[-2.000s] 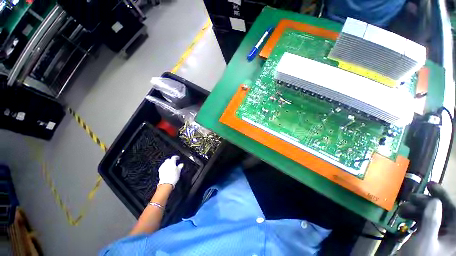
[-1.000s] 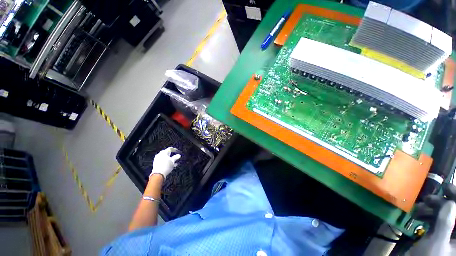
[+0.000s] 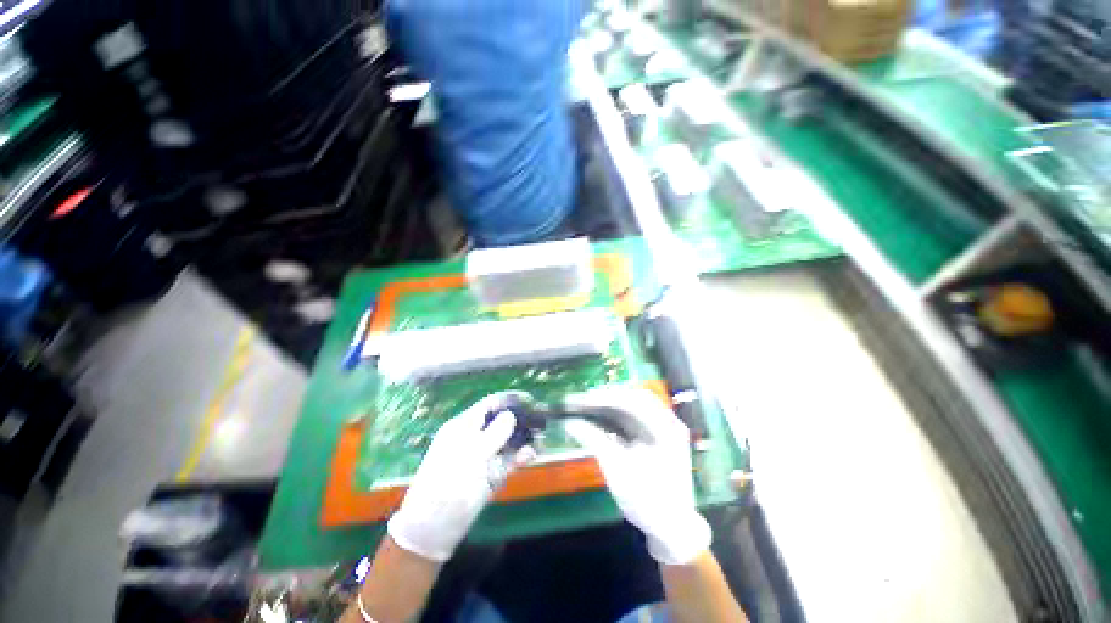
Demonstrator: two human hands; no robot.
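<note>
The frame is blurred. The green circuit board [image 3: 420, 420] lies in the orange fixture [image 3: 347, 481] in front of me, with a long low heatsink [image 3: 500, 344] and a taller heatsink [image 3: 530, 275] beside a yellow strip [image 3: 536, 307]. My left hand [image 3: 453, 475], in a white glove, is over the board's near part with small dark parts [image 3: 521, 420] between its fingers. My right hand [image 3: 640, 469], also white-gloved, is just to its right, fingers pointing at the left hand. Something dark shows along its fingers; I cannot tell whether it is held.
The black screwdriver [image 3: 670, 353] lies at the mat's right edge. A blue pen [image 3: 359, 338] is at the left edge. The parts bin [image 3: 183, 572] is low left. A person in blue [image 3: 493, 122] is beyond the bench. The conveyor [image 3: 841, 426] runs on the right, with boards further back.
My left hand has left the bin and moved over the board. My right hand has moved in from the lower right. The view has swung up and right, bringing in the conveyor.
</note>
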